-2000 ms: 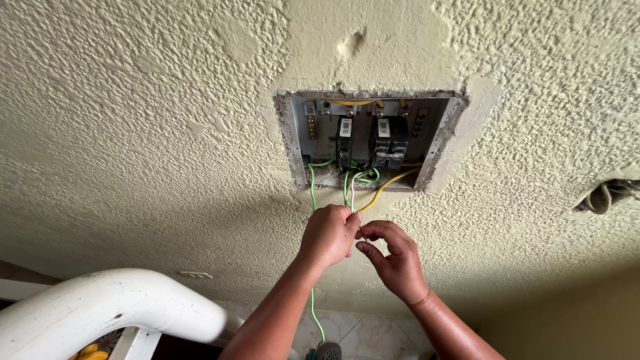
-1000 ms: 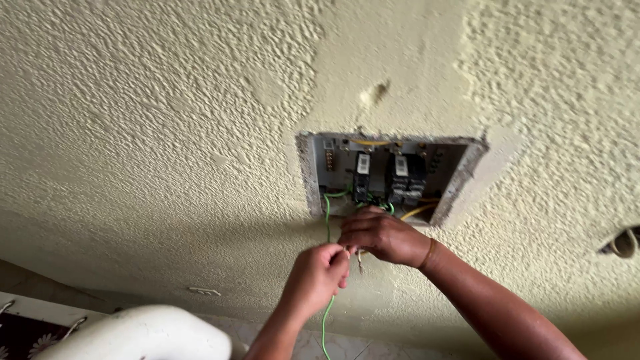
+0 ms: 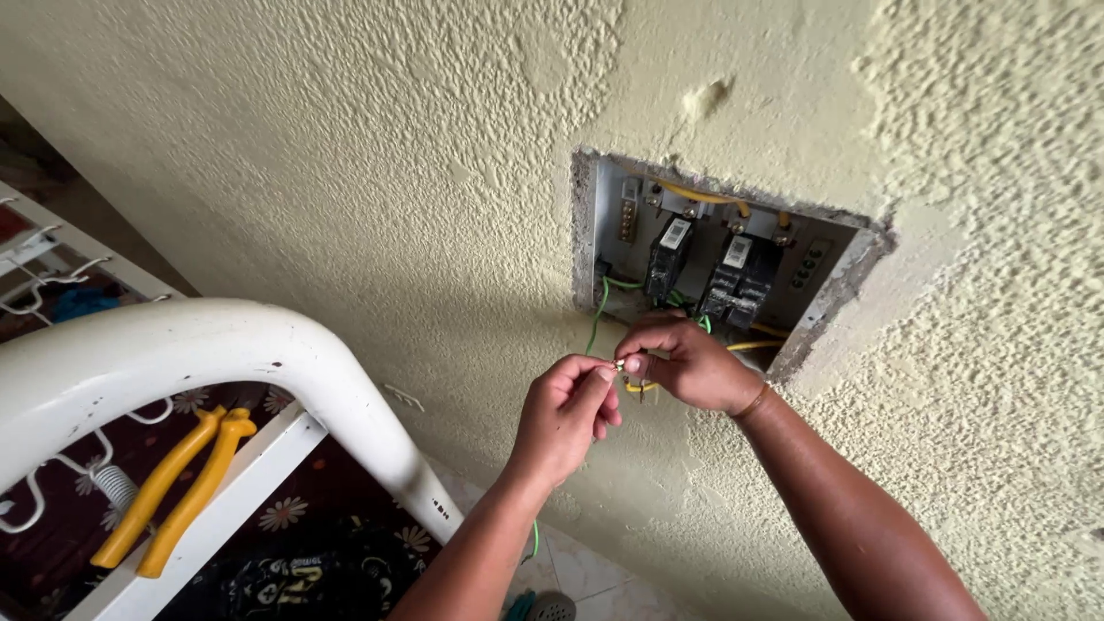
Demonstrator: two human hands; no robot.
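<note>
Between the fingertips of my left hand [image 3: 569,414] and my right hand [image 3: 690,358] are the bare copper ends of wires [image 3: 618,366], pinched close together. Both hands are just below an electrical panel box [image 3: 780,293] recessed in the wall. Inside it sit a single black circuit breaker [image 3: 669,259] and a wider black breaker [image 3: 740,280]. A green wire [image 3: 596,321] leaves the box at its lower left and passes behind my left hand. A yellow wire [image 3: 752,345] shows at the lower right, and a yellow wire end [image 3: 640,388] hangs under my right hand.
Yellow-handled pliers [image 3: 185,492] rest on a white metal bed frame [image 3: 259,345] at the left, over dark flowered fabric [image 3: 285,513]. The textured wall [image 3: 414,172] has a rough-edged cutout around the box. Floor tiles [image 3: 586,561] and part of a grey shoe [image 3: 552,606] show below.
The view has shifted, bringing the pliers into sight. My right hand has moved off the left hand's fingertips to their right, so the copper ends now show between both hands.
</note>
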